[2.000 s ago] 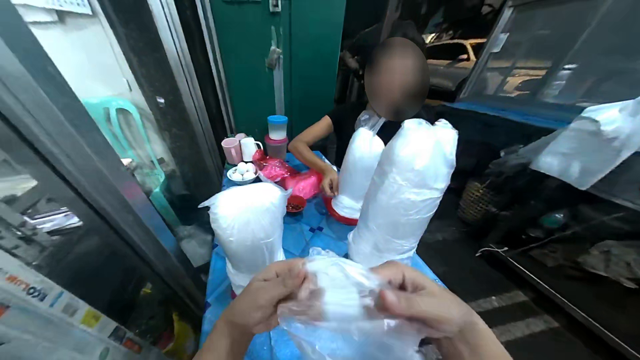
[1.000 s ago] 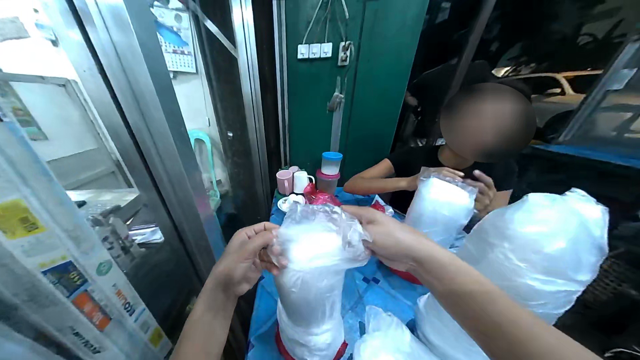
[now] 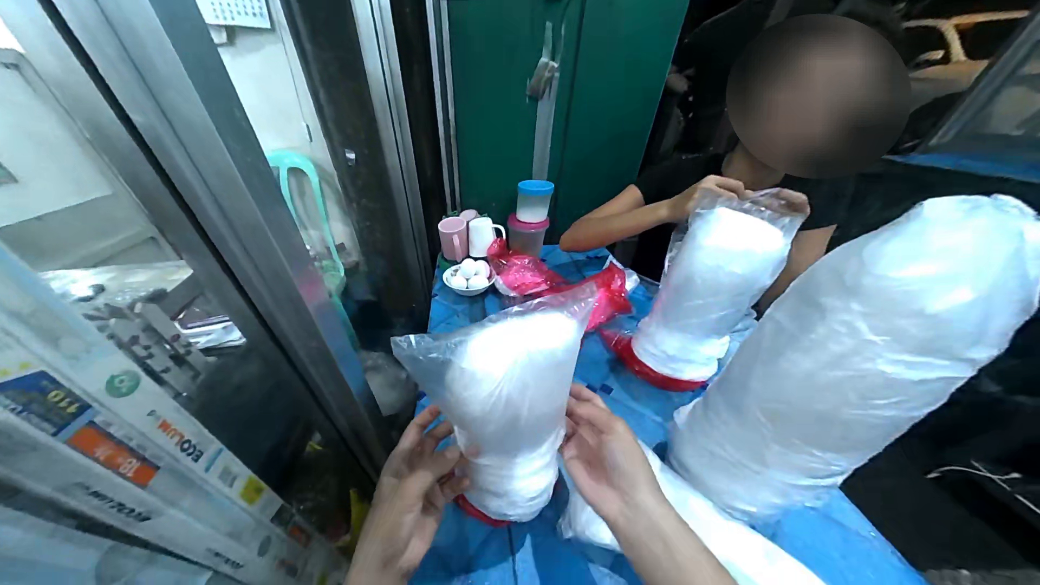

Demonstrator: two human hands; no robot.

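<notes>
A tall roll-shaped stack wrapped in clear and white plastic bags [image 3: 516,406] stands on a red base on the blue-covered table. My left hand [image 3: 422,479] lies against its left side, fingers spread. On its right side, my right hand [image 3: 601,451] touches it with loosely curved fingers. The bag's loose top edge flares upward. Across the table a person [image 3: 764,203] holds the top of a similar wrapped stack [image 3: 711,284] on a red base [image 3: 650,370]. A larger plastic-wrapped bundle [image 3: 861,357] leans at the right, and a white plastic bundle [image 3: 691,520] lies beside my right forearm.
At the table's far left corner are a bowl of eggs [image 3: 470,280], a pink mug [image 3: 453,238], a white mug [image 3: 482,236], stacked containers [image 3: 533,213] and red plastic bags [image 3: 528,272]. A metal door frame [image 3: 244,219] borders the left; a green door [image 3: 496,106] stands behind.
My hands have moved down from the top of the near stack to its sides. A second earlier they held plastic at its top. The view has shifted.
</notes>
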